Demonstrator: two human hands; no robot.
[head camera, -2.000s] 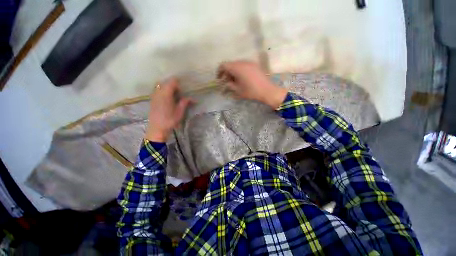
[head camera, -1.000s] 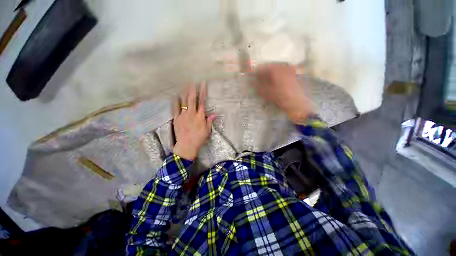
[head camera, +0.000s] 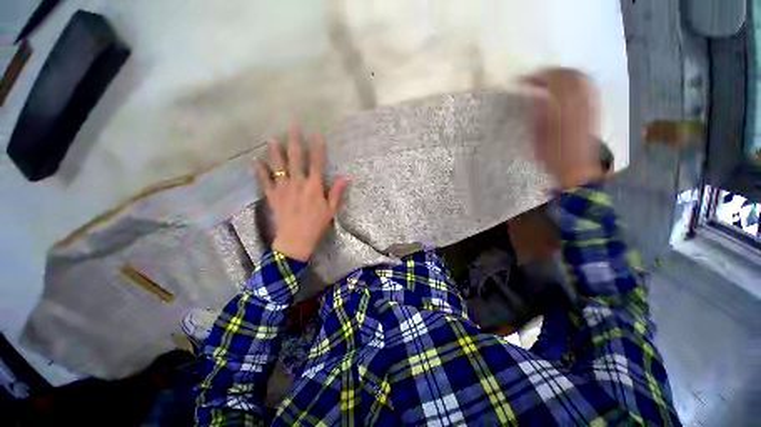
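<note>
The grey-beige garment (head camera: 409, 163) lies wrong side up along the near edge of the table, a thin mustard line on its far left edge. A short mustard strip (head camera: 148, 283) shows on its left part. My left hand (head camera: 300, 196) lies flat on the garment, fingers spread, a ring on one finger. My right hand (head camera: 567, 125) is blurred, over the garment's right end; its fingers cannot be made out well, nor whether it grips the cloth.
A dark oblong block (head camera: 62, 92) lies at the far left of the white cloth-covered table (head camera: 250, 50). Part of a brown wooden ruler (head camera: 14, 71) is beside it, with a dark pointed thing above. A window frame (head camera: 722, 213) stands beyond the table's right side over grey floor.
My right hand has moved right along the garment to its right end. My left hand has stayed on the cloth, its fingers now spread wider. The view has shifted, so the block appears further left.
</note>
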